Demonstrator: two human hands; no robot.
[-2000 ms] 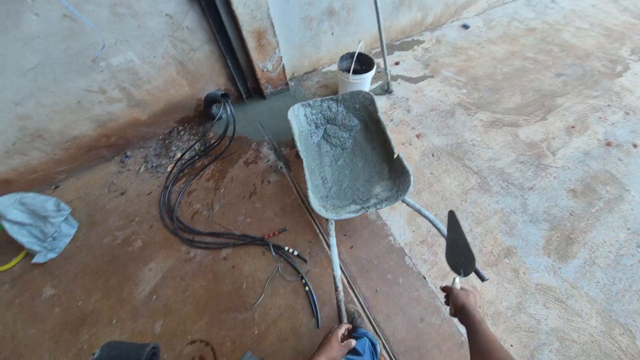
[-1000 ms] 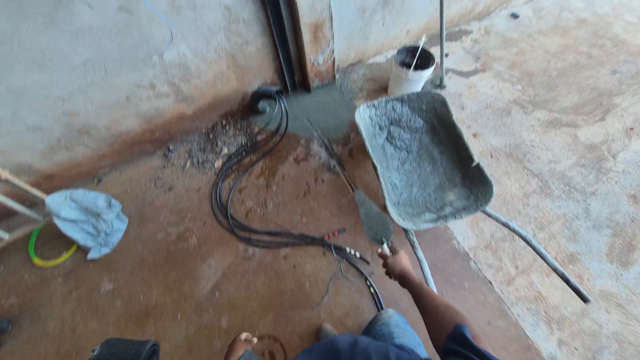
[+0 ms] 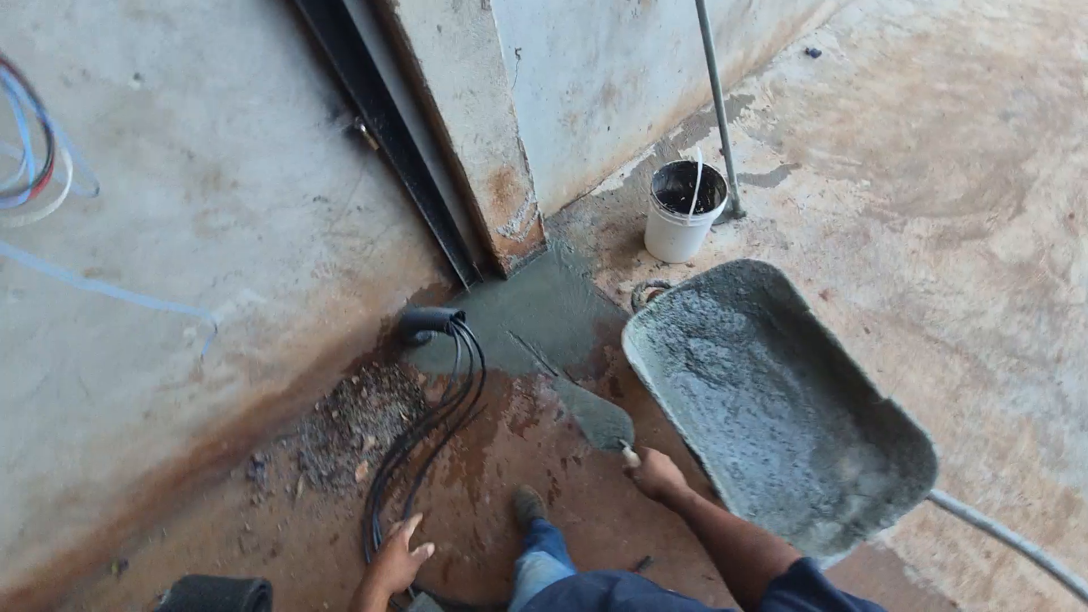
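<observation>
My right hand (image 3: pixel 659 476) grips the handle of a pointed masonry trowel (image 3: pixel 595 414), whose blade points up and left over the reddish floor. Just right of it stands a wheelbarrow tray (image 3: pixel 901 442) with wet grey mortar (image 3: pixel 722 348) in it. My left hand (image 3: pixel 398 557), fingers spread and holding nothing, is beside a bundle of black cables (image 3: pixel 438 416). The cables come out of a black conduit pipe (image 3: pixel 429 320) at the wall's foot. A patch of smooth wet mortar (image 3: pixel 544 314) covers the floor around the pipe and the base of a column (image 3: pixel 476 110).
A white bucket (image 3: pixel 671 235) with dark contents and a stick stands behind the wheelbarrow, beside an upright metal pole (image 3: pixel 718 110). Rubble (image 3: pixel 348 433) lies left of the cables. The wheelbarrow's handle (image 3: pixel 1011 535) reaches to the lower right. A black tube-like object (image 3: pixel 217 595) is at the bottom left.
Two seconds ago the trowel was right of the wheelbarrow; my right hand has brought it to the left side. My left hand, earlier at the wheelbarrow's handle, is now beside the cables. The view has shifted.
</observation>
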